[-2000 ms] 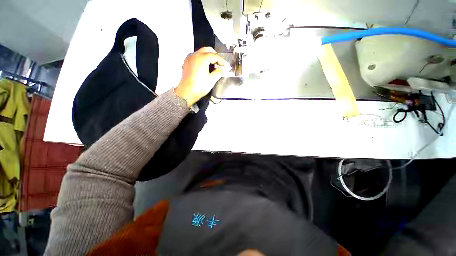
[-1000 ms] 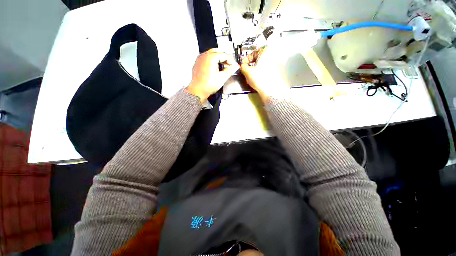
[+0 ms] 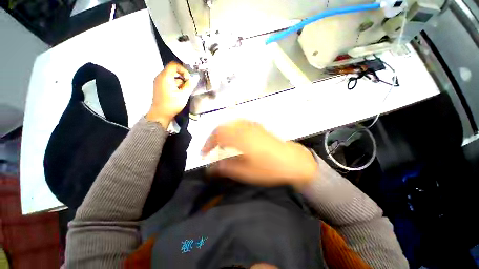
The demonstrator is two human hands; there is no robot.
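Observation:
A black fabric workpiece with a loop and a pale inside edge lies on the left of the white table. A black strap runs under the machine arm at its side. My left hand pinches the strap's edge just left of the presser foot and needle; its fingertips are partly lost in glare. My right hand is blurred over the table's front edge, its fingers apart, with nothing clearly seen in it.
The white sewing machine stands at the back, with a blue air hose and a yellow strip. Scissors lie at the right with a dark cord. A white-rimmed bin is below the front edge. The table reaches far left.
My right hand came in to the needle beside my left hand, and now has drawn back toward my body. My left hand stays by the needle. The camera view has shifted and tilted.

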